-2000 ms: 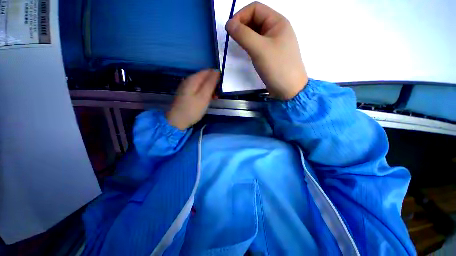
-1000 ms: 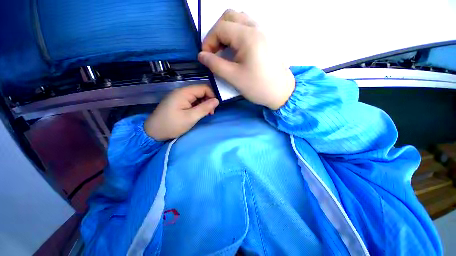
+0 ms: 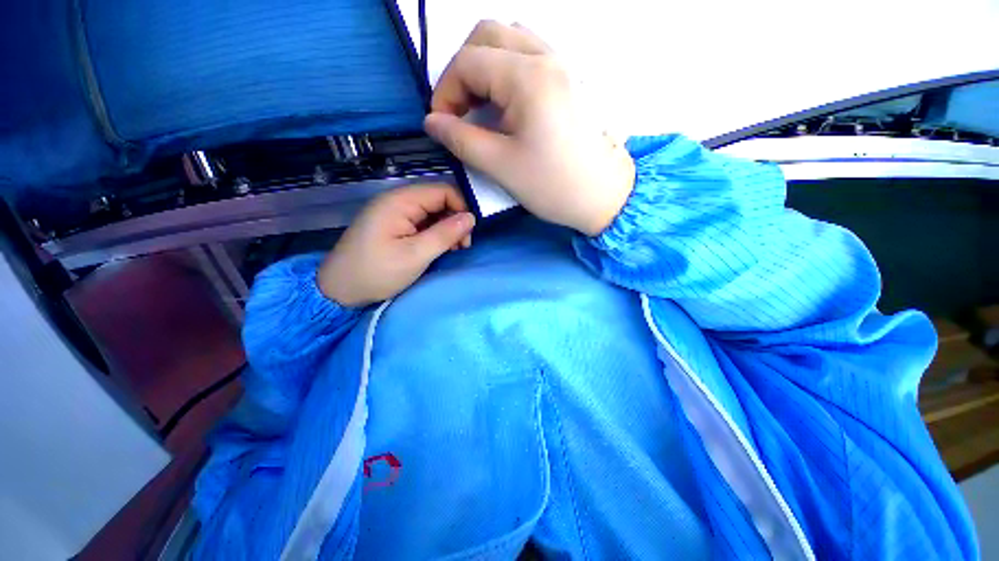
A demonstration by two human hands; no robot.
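Note:
A very large glossy white panel (image 3: 701,66) with a thin black edge fills the upper right. Its near left corner reaches the wearer's body, between my hands. A thin black strip or wire (image 3: 423,33) runs along its left edge to my right hand. My right hand (image 3: 537,132) lies over the panel, thumb and forefinger pinched on this black strip at the edge. My left hand (image 3: 400,243) is at the panel's corner, thumb and forefinger pinched on the corner edge; whether a small piece is between them cannot be told.
Blue striped cloth padding (image 3: 252,66) covers the line at upper left. A metal side rail (image 3: 274,208) with shiny rollers (image 3: 201,167) runs below it and continues at right (image 3: 854,153). A pale surface (image 3: 66,405) stands at lower left. Brown wooden slats (image 3: 964,384) show at right.
Over two seconds the view has shifted, and my left hand has come to the panel's corner and pinches there. My right hand keeps its pinch on the black strip, now nearer the corner.

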